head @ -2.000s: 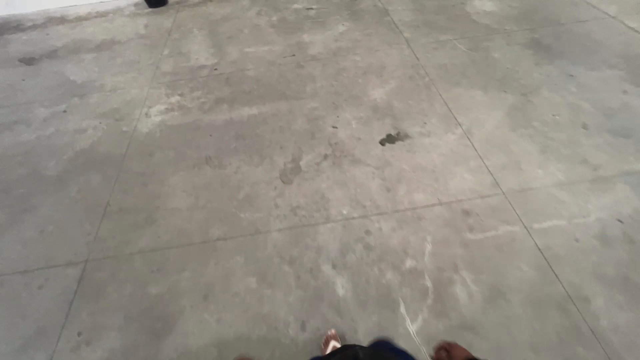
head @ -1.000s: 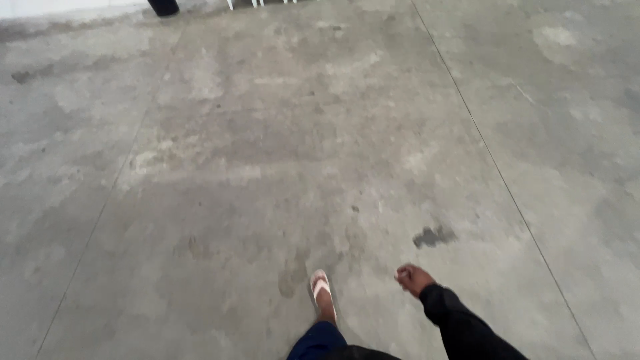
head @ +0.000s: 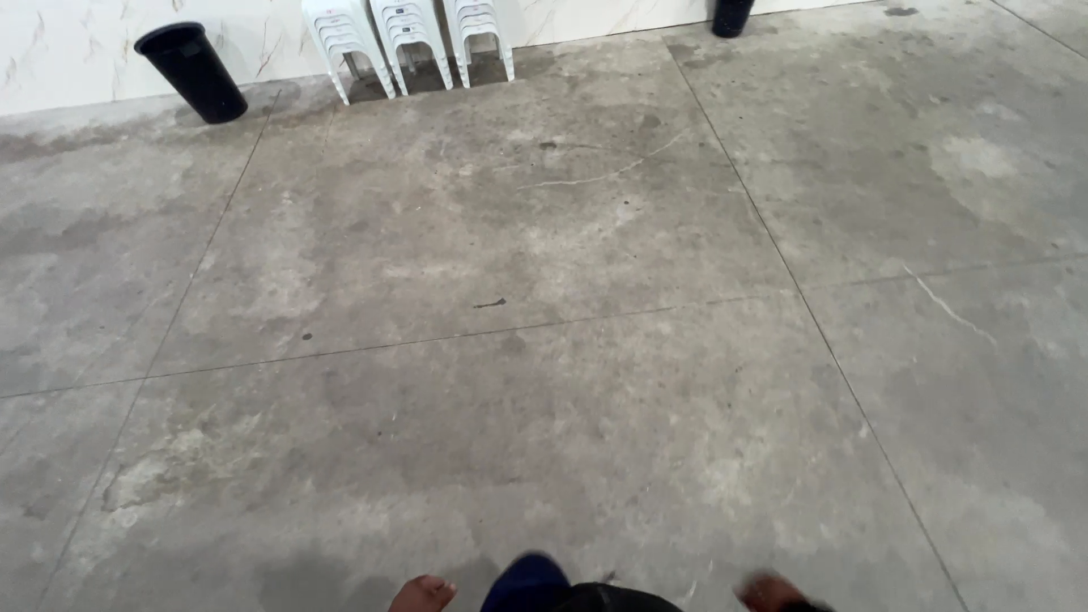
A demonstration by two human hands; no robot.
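At the bottom edge, left of my blue-clad knee [head: 527,581], is my left hand [head: 422,594], cut off by the frame, with nothing visible in it. My right hand [head: 769,592] appears blurred at the bottom, right of my dark top [head: 616,597], below a dark sleeve edge; no object shows in it. Both hands are over the concrete floor [head: 544,408] and touch nothing that I can see. How far the fingers are curled is hard to make out.
Along the marbled wall [head: 586,17] stand stacks of white plastic stools [head: 412,38]. A black bin [head: 195,75] is left of them, and another black bin [head: 732,15] stands farther right. Thin joints cross the stained floor.
The stools and both bins now show much more fully at the top as the view has moved forward. My left hand has come into view; my right hand is lower and farther right than one second ago.
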